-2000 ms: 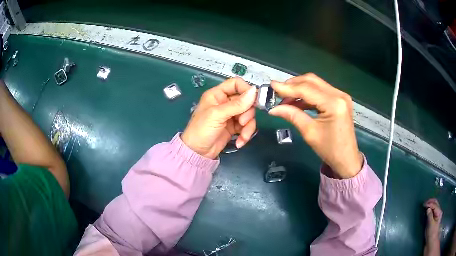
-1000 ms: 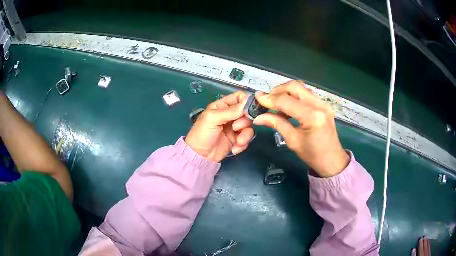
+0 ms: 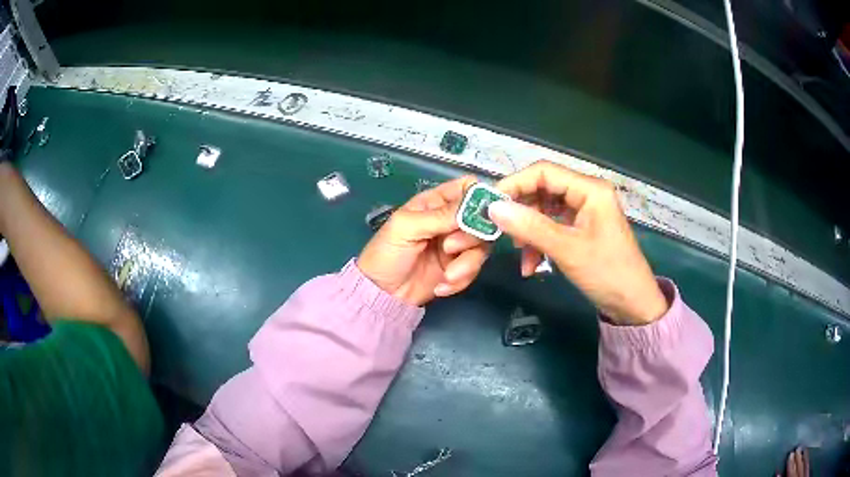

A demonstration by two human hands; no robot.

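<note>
A small rounded-square housing (image 3: 463, 220) with a pale rim is held up over the bench, its open face towards me. A green circuit board (image 3: 478, 212) shows inside the rim. My left hand (image 3: 419, 244) grips the housing by its left side between thumb and fingers. My right hand (image 3: 582, 244) has its thumb on the board's right part and its fingers behind the housing's right edge. The thumb hides part of the board.
A circuit board (image 3: 454, 142) lies on the whitish rail (image 3: 354, 124). Another board (image 3: 379, 166), pale square parts (image 3: 332, 186) and a dark unit (image 3: 523, 328) lie on the green bench. A white cable (image 3: 734, 214) hangs at right. A neighbour's arm (image 3: 70, 270) is at left, fingers (image 3: 797, 463) at lower right.
The housing has turned from edge-on to face me, so the green board now shows inside the rim. My right thumb has moved onto the board. The neighbour's fingers at lower right have shifted.
</note>
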